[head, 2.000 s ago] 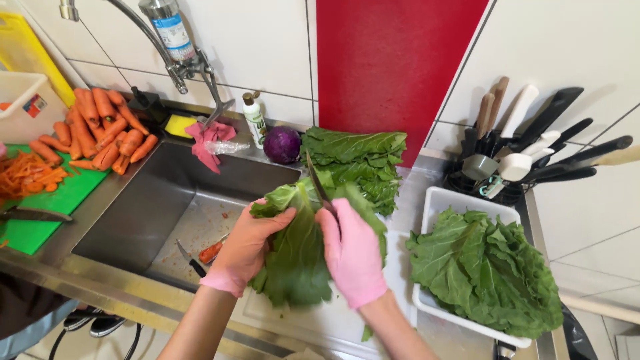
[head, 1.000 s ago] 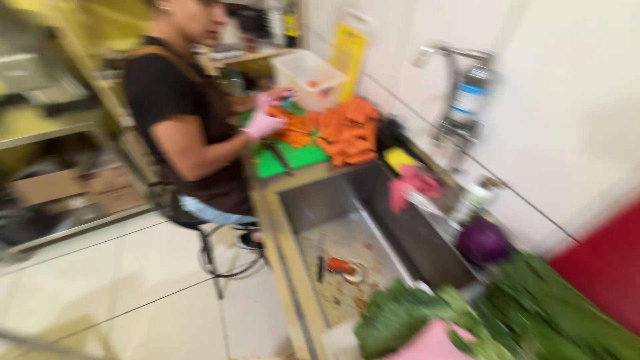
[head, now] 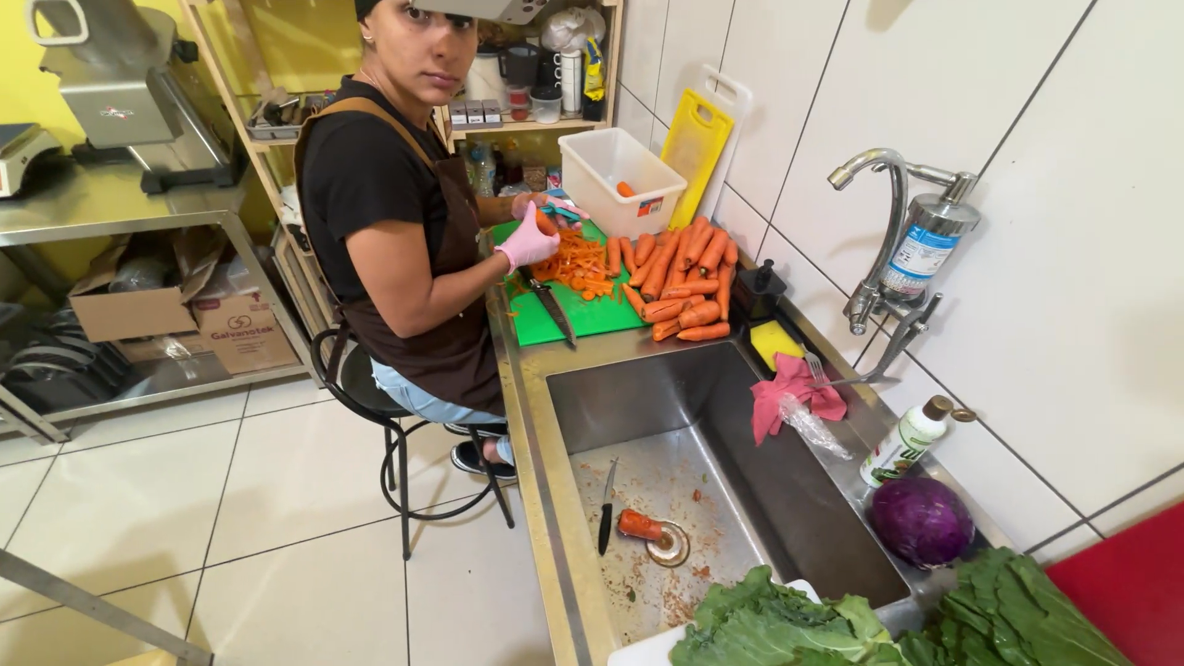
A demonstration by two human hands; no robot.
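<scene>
Neither of my hands shows in the head view. Green leafy vegetable leaves point(head: 786, 624) lie at the bottom edge, partly over a white cutting board point(head: 647, 650) beside the sink. More dark green leaves point(head: 1013, 610) are at the lower right, next to a whole purple cabbage point(head: 921, 522). A small black-handled knife point(head: 607, 509) and a piece of carrot point(head: 640, 525) lie in the steel sink, the carrot beside the drain. Whatever my hands hold or touch is out of view.
Past the sink point(head: 666, 407), a seated co-worker peels a carrot over a green cutting board point(head: 536, 319) with a large knife point(head: 553, 310) on it. Whole carrots point(head: 684, 277) are piled beside. A faucet point(head: 879, 231), a white bottle point(head: 906, 442) and a pink cloth point(head: 795, 398) are along the wall.
The view has swung far left, from the leaves toward the co-worker. Two seconds ago both my gloved hands held a leaf and a knife; now they are out of frame.
</scene>
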